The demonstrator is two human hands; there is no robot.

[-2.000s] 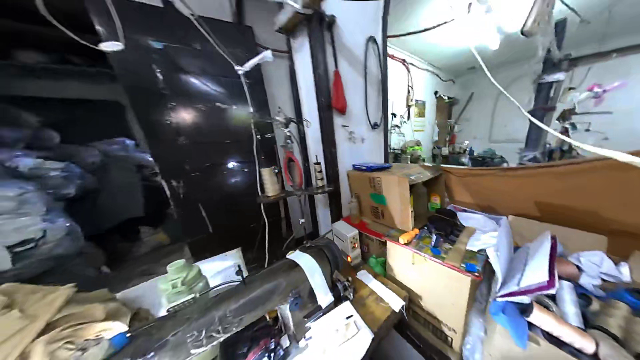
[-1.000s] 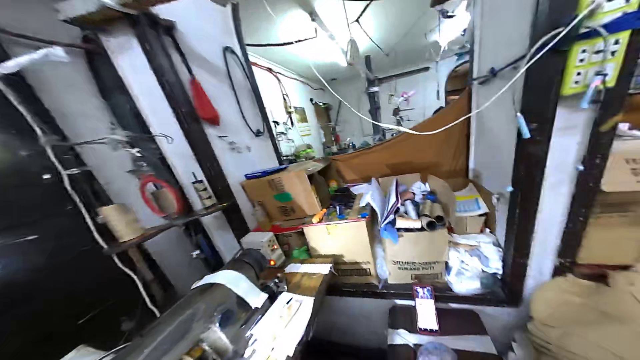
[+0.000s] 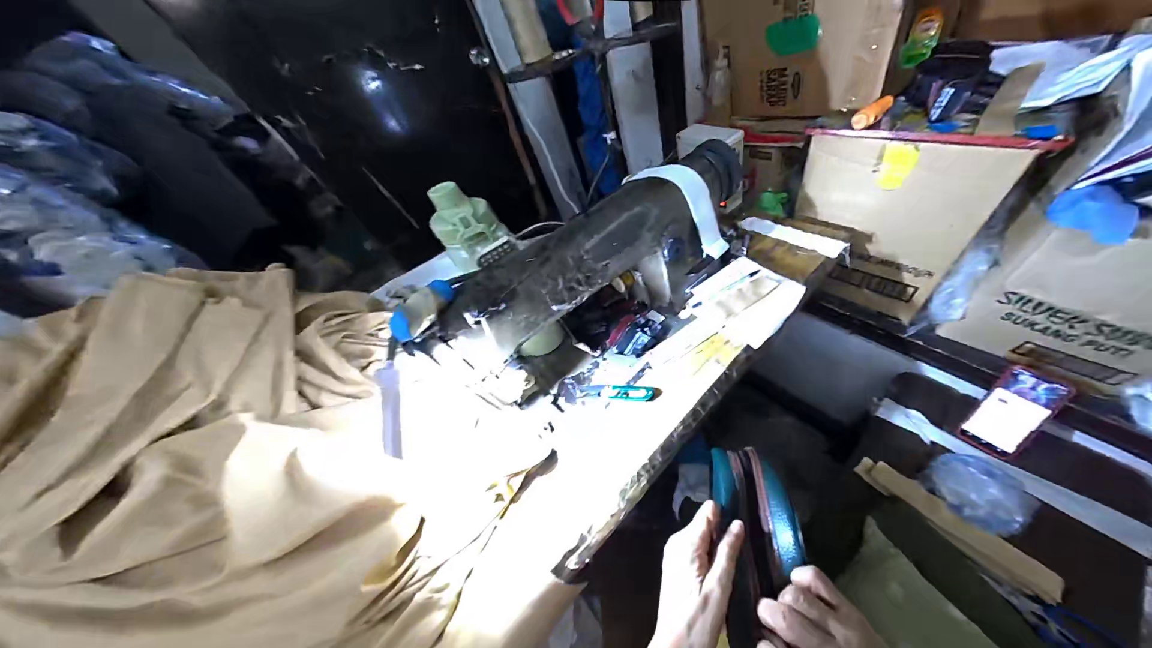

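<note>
Low in the head view, a teal zippered pouch (image 3: 781,513) is held upright between my two hands. My left hand (image 3: 697,576) presses its fingers against the pouch's near left side. On the right side, the bent fingers of my right hand (image 3: 814,612) grip its lower edge. The pouch is beside the front edge of a brightly lit sewing table (image 3: 576,477). A dark industrial sewing machine (image 3: 594,252) stands on the table, with a teal-handled tool (image 3: 625,393) lying in front of it. Tan fabric (image 3: 207,450) spreads in folds over the table's left part.
Cardboard boxes (image 3: 909,216) stand behind and to the right of the table. A phone with a lit screen (image 3: 1017,409) and a clear plastic bag (image 3: 979,490) lie at the right. Blue-handled scissors (image 3: 1062,621) are at the lower right. A green plastic container (image 3: 463,225) stands behind the machine.
The view has swung down to the table. Both my hands and the teal pouch are now in sight; they do not show in the earlier frames.
</note>
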